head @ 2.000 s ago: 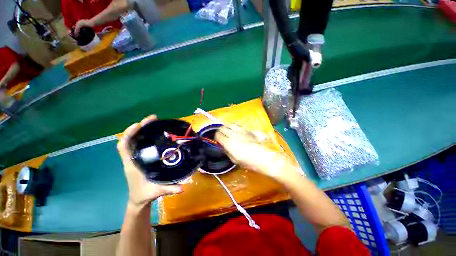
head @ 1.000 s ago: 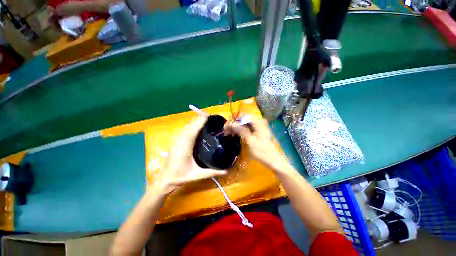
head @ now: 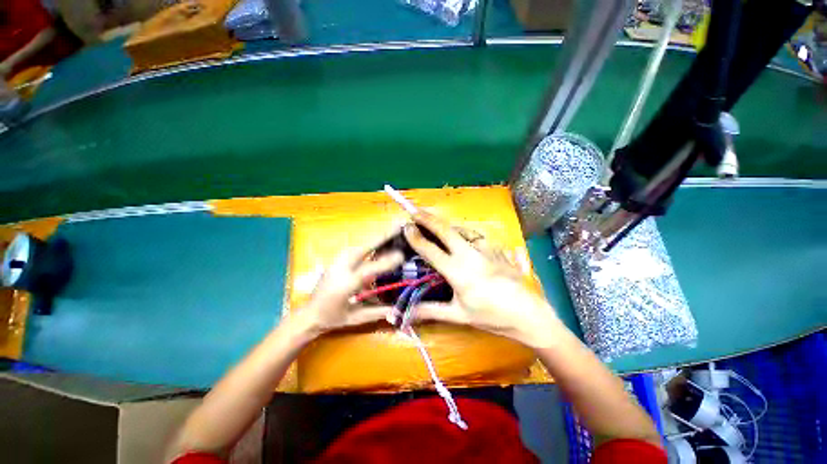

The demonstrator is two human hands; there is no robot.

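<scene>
A black shell [head: 419,269] lies on the orange-wrapped padded fixture [head: 345,362], largely covered by my hands. Red and dark lead wires [head: 408,292] run across its opening. My left hand [head: 349,290] is at its left side and my right hand [head: 476,281] at its right side, fingers spread around it; whether they grip it or the wires is blurred. A white cable [head: 433,373] hangs from the near side of the shell. A white strip [head: 399,198] sticks out at the far side.
A clear screw cup [head: 560,177] and screw bag [head: 630,294] lie right. The hanging power screwdriver [head: 666,168] is above them. A part-built unit [head: 38,267] sits far left. A blue crate [head: 780,399] with units is lower right, a carton [head: 154,430] lower left. A person's sleeve shows upper left.
The black shell, held up at the left two seconds ago, is now low over the fixture centre. My hands have come together around it, and the wires now lie across the opening instead of standing up.
</scene>
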